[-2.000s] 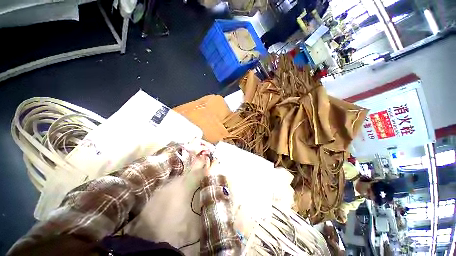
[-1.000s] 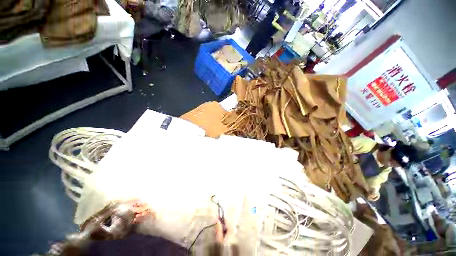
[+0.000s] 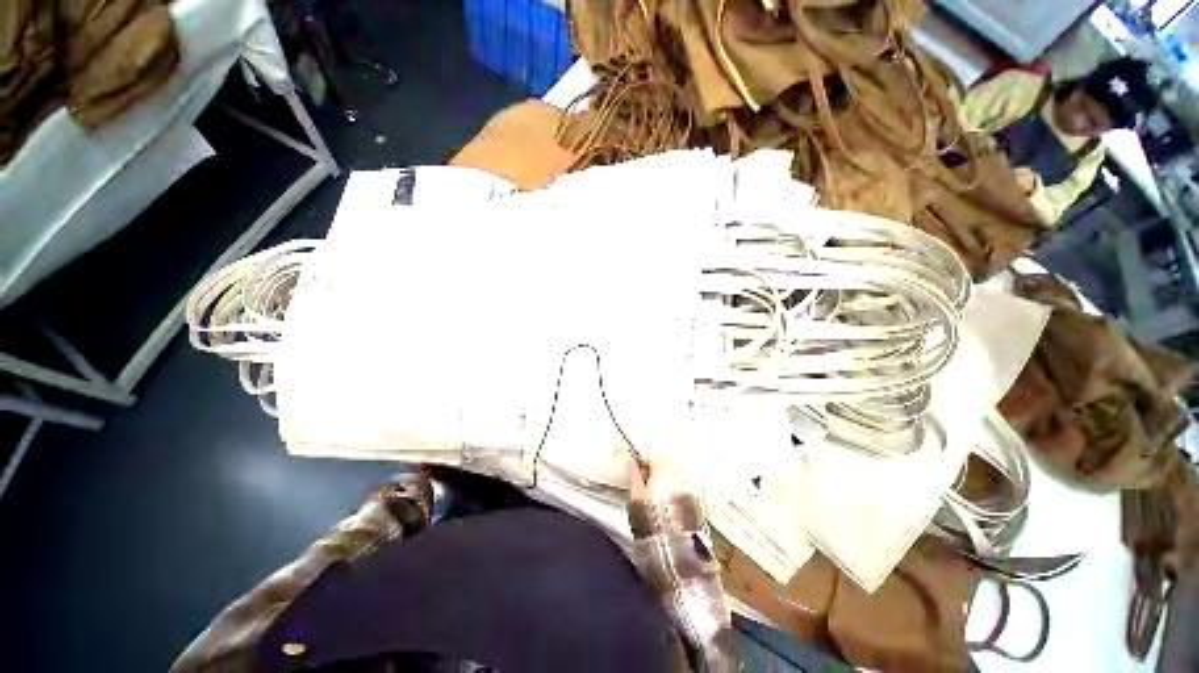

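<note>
A stack of overexposed cream bag panels (image 3: 500, 302) lies in front of me. Bunched cream handles (image 3: 842, 309) loop out at its right end, and more loop out at its left end. My right hand (image 3: 640, 479) is at the stack's front edge, small and washed out; its grip cannot be told. A thin black cord (image 3: 581, 348) arches over the panels from beside it. My left sleeve reaches the front edge farther left; the left hand itself cannot be made out. A dark label (image 3: 404, 187) shows at the back left corner.
Tan part-sewn bags (image 3: 789, 79) are heaped behind the stack, with a flat tan piece (image 3: 519, 142) beside them. More tan pieces (image 3: 894, 611) lie front right. A blue crate (image 3: 519, 40) stands on the floor behind. A white-covered table (image 3: 118, 197) is at left. A person (image 3: 1052, 145) is at back right.
The view has shifted, so the cream stack sits straighter and more of its right end shows. My hands have gone from mid-stack to its front edge. The black cord now arches over the panels.
</note>
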